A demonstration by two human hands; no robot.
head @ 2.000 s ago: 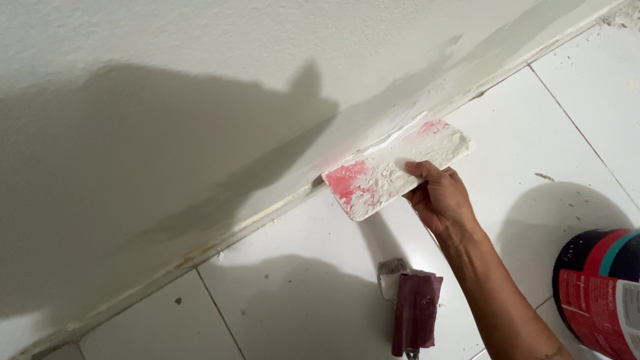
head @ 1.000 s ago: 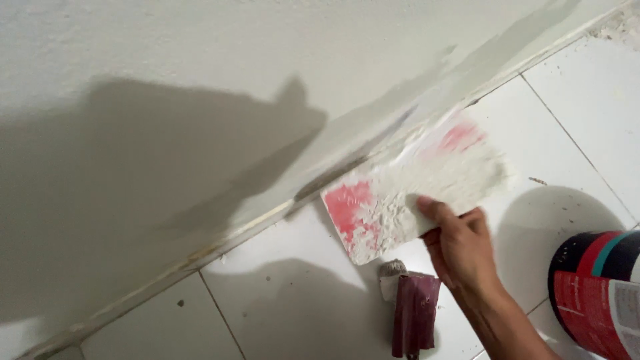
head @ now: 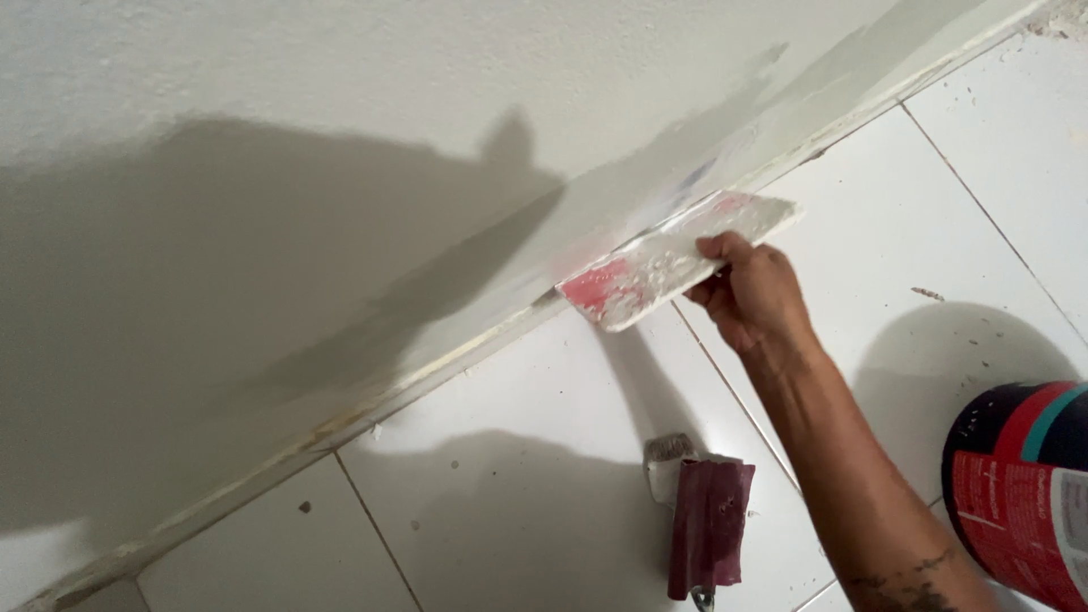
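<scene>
My right hand point(head: 748, 285) grips a wide, flat spreader point(head: 667, 255), thumb on its upper face. White filler and pinkish-red patches cover that face. The spreader's long far edge lies against the lower part of the painted wall point(head: 476, 212), just above the floor joint. Damp-looking grey streaks and a small bluish mark show on the wall near the blade. My left hand is out of view.
White floor tiles point(head: 510, 510) meet the wall along a rough, chipped joint. A brush point(head: 667, 467) lies beside a piece of maroon sandpaper or similar sheet point(head: 710, 527). A dark and red bucket point(head: 1011, 493) stands at right. Crumbs dot the floor.
One second ago the spreader showed more of its face, lower over the tiles; now my right hand has it tilted and closer along the wall. The brush and bucket have stayed put.
</scene>
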